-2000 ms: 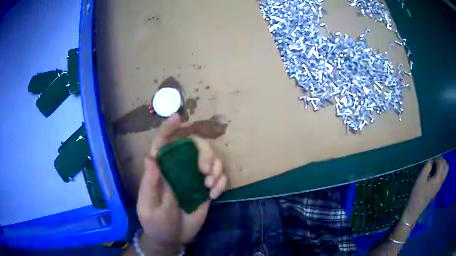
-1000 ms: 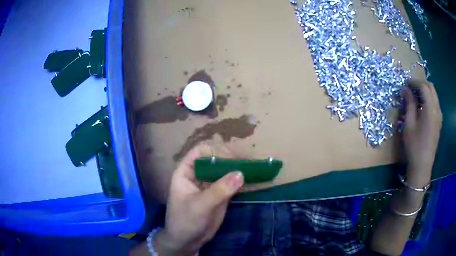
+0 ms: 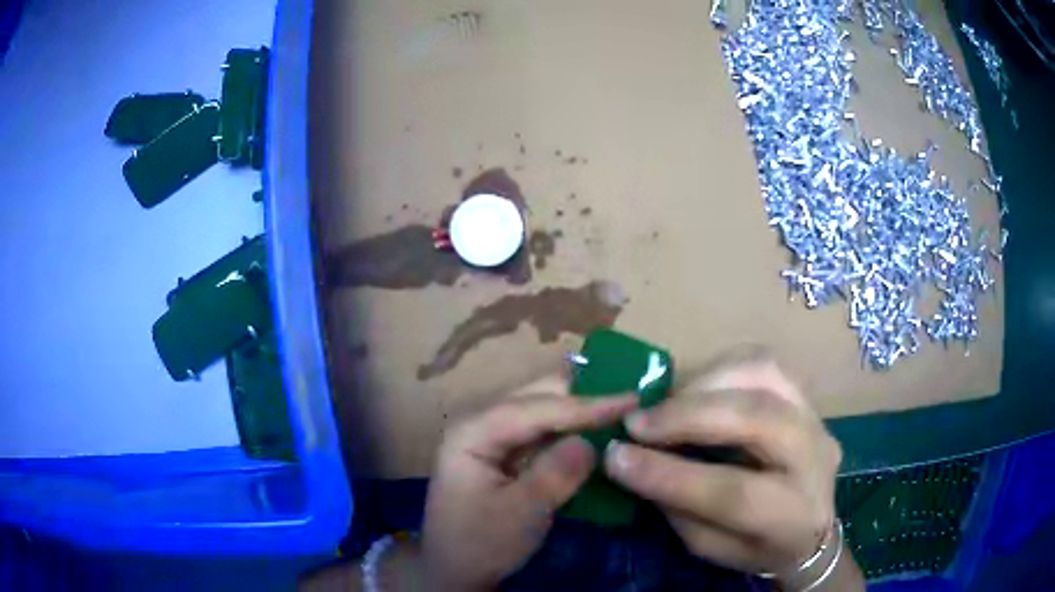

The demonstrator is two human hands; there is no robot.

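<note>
A glossy dark green moulded part (image 3: 621, 364) is held upright at the bench's near edge, with a small silver pin end at its upper left edge. My left hand (image 3: 509, 474) grips it from the left. My right hand (image 3: 735, 463) is at its right side, thumb and fingers closed in a pinch against it; whether a pin is between the fingertips cannot be told. The fingers hide the part's middle. A large heap of silver pins (image 3: 856, 220) lies at the right on the brown cardboard (image 3: 648, 139).
A white round pot (image 3: 486, 230) with a red bit stands among dark wet stains. A blue tray (image 3: 303, 289) at left holds several green parts (image 3: 174, 156). A blue crate packed with green parts (image 3: 908, 520) is low at right. Dark green bench top (image 3: 926, 434) borders the cardboard.
My right hand has moved left from the pin heap to the green part. My left hand has turned the part from lying sideways to upright and shifted right.
</note>
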